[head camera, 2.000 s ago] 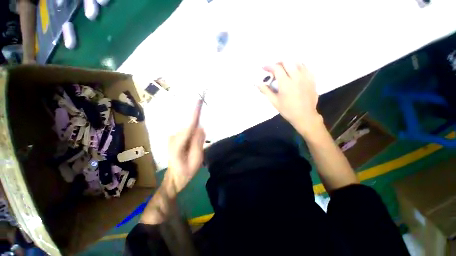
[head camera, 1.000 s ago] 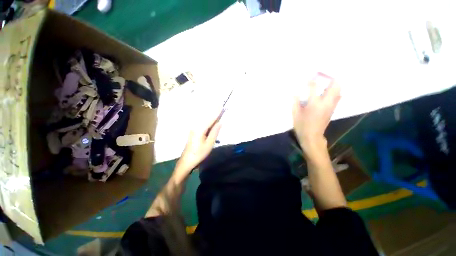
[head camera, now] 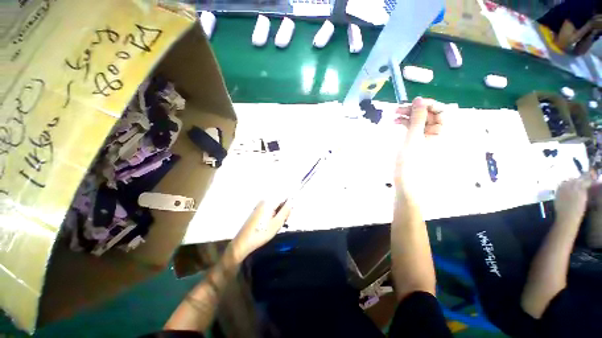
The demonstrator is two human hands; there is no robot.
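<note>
My left hand (head camera: 265, 223) is at the near edge of the white work sheet (head camera: 356, 178), closed around a slim tool (head camera: 310, 173) with a thin shaft slanting up and right. My right hand (head camera: 421, 117) is reached out to the far side of the sheet, fingers partly curled, beside the lower end of a slim grey-blue tube (head camera: 397, 80). Whether it touches the tube or holds anything is too washed out to tell. A black jagged cluster (head camera: 371, 111) lies left of this hand, at the foot of the grey post (head camera: 384, 56).
An open carton (head camera: 198, 86) of mixed shells stands at left. Beige plates (head camera: 254, 146) lie beside it. A dark piece (head camera: 492, 166) lies on the sheet at right, near a neighbouring worker's hand (head camera: 573, 191). Pale oval housings (head camera: 418, 73) lie on the green surface beyond.
The view has tilted up, bringing in the post and green surface. My right hand has moved outward to the far side; the pinkish piece at it no longer shows. My left hand still holds the tool.
</note>
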